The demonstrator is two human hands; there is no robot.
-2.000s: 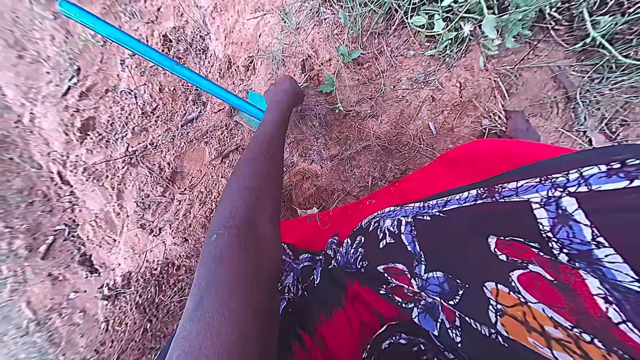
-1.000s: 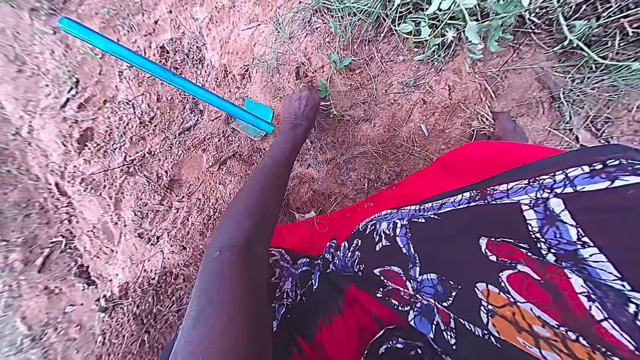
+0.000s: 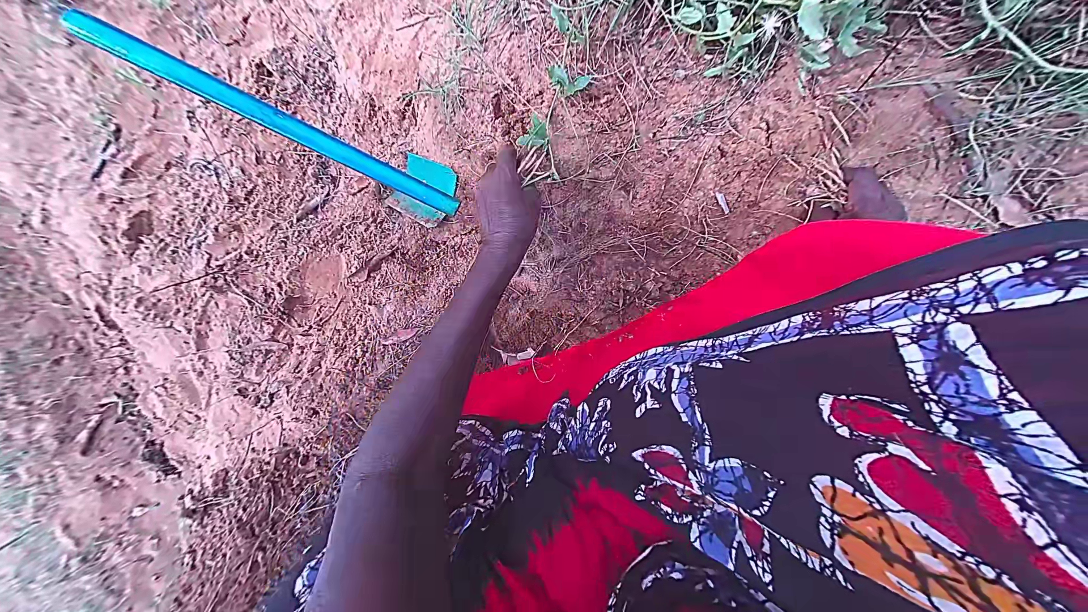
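My left hand (image 3: 507, 200) reaches down to the reddish soil from the lower left, its fingers closed around pale, dry plant stems (image 3: 534, 163). A small green-leaved plant (image 3: 535, 134) stands just beyond the fingertips. Left of the hand, a hand hoe with a blue tubular handle (image 3: 255, 110) and a green metal blade (image 3: 432, 174) lies on the ground, apart from the hand. My right hand is not in view.
A patterned cloth garment (image 3: 765, 408) with a red edge covers the lower right. What looks like a bare foot (image 3: 874, 197) shows beyond it. Green weeds (image 3: 816, 25) grow at the top right. Dry grass and roots litter the soil.
My left hand was beside the hoe's blade, partly covering it, two seconds ago; it has moved slightly right, away from it. The hoe lies in nearly the same place.
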